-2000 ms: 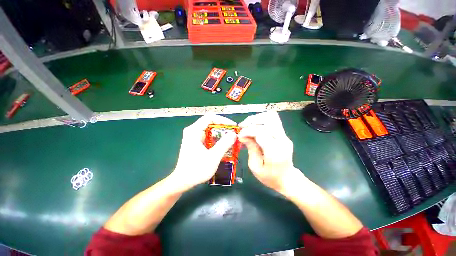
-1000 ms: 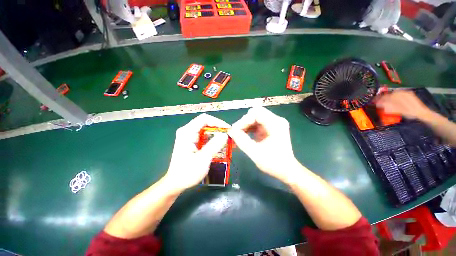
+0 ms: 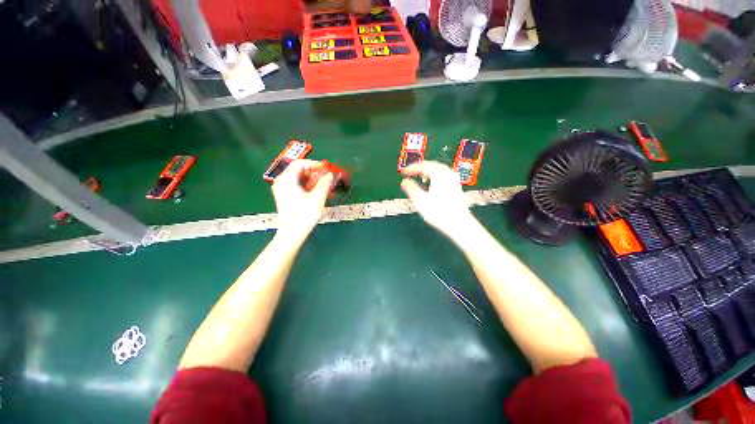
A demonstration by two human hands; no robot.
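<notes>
My left hand [image 3: 300, 197] is over the near edge of the belt and holds an orange-red phone unit [image 3: 329, 177], tilted and blurred. Another phone unit [image 3: 291, 156] lies just behind it. My right hand [image 3: 439, 197] is over the belt, thumb and forefinger close together at the near end of a phone unit [image 3: 413, 149]; whether they grip it I cannot tell. A phone unit [image 3: 469, 160] lies just right of that hand. Tweezers [image 3: 455, 296] lie on the bench between my forearms.
A black fan [image 3: 589, 178] stands right of my right hand, partly before a black blister tray [image 3: 679, 265] with an orange housing [image 3: 620, 237]. White rings [image 3: 129, 344] lie at bench left. More phones lie along the belt [image 3: 223, 149]. A red divided box [image 3: 360, 74] stands across it.
Both hands have moved forward from the bench to the belt, the left with a phone unit. Tweezers now show on the bench. The other person's hand has left the tray, where one fewer orange housing shows.
</notes>
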